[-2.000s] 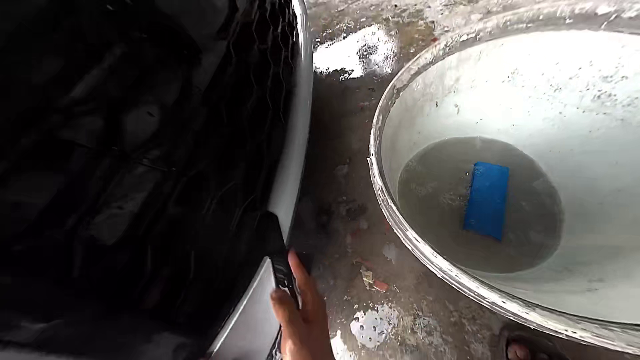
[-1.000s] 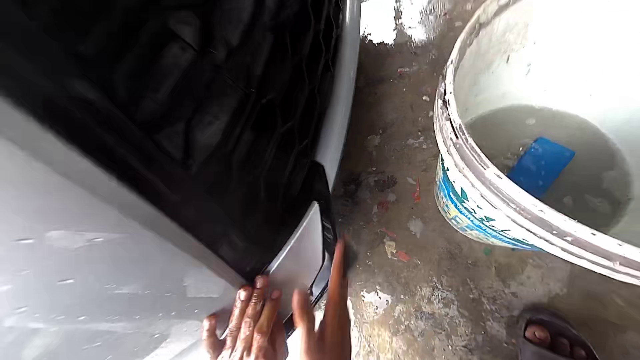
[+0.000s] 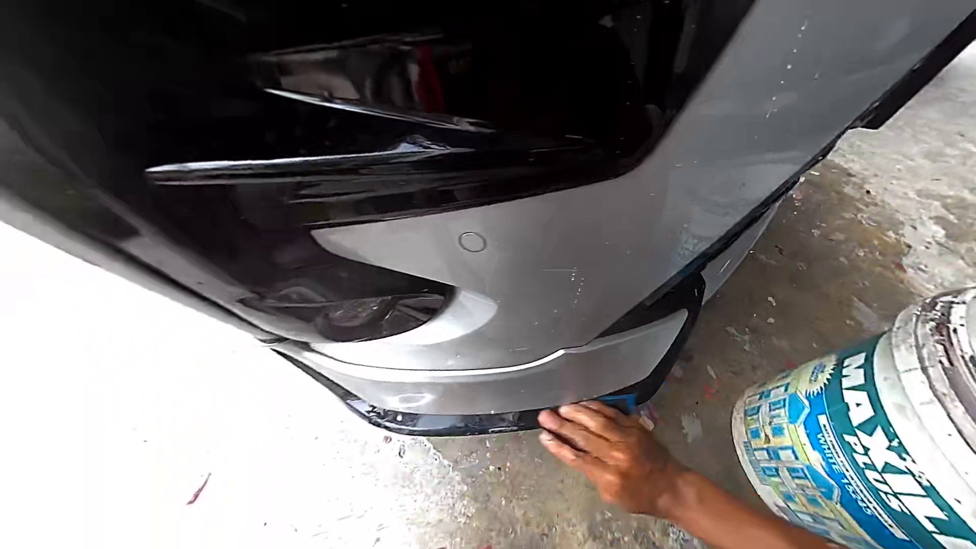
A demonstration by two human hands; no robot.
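Note:
The silver front bumper of a car [image 3: 534, 252] fills the upper middle of the head view, with glossy black trim above and a black lower lip [image 3: 450, 422] along its bottom edge. My right hand [image 3: 610, 457] reaches in from the lower right, its fingertips on that lip near the bumper's corner. Beneath its fingers shows the edge of a flat blue piece [image 3: 624, 402], pressed against the lip; most of it is hidden by the hand. Droplets mark the silver paint. My left hand is out of view.
A large white plastic paint bucket [image 3: 846, 450] with a printed label stands at the lower right, beside my forearm; its inside is not visible. Stained concrete floor [image 3: 709, 358] lies below the bumper, brightly lit at the left.
The view has swung from the grille to the bumper's corner. My left hand, on the bumper a second ago, has left the view. The blue piece now shows under my right hand.

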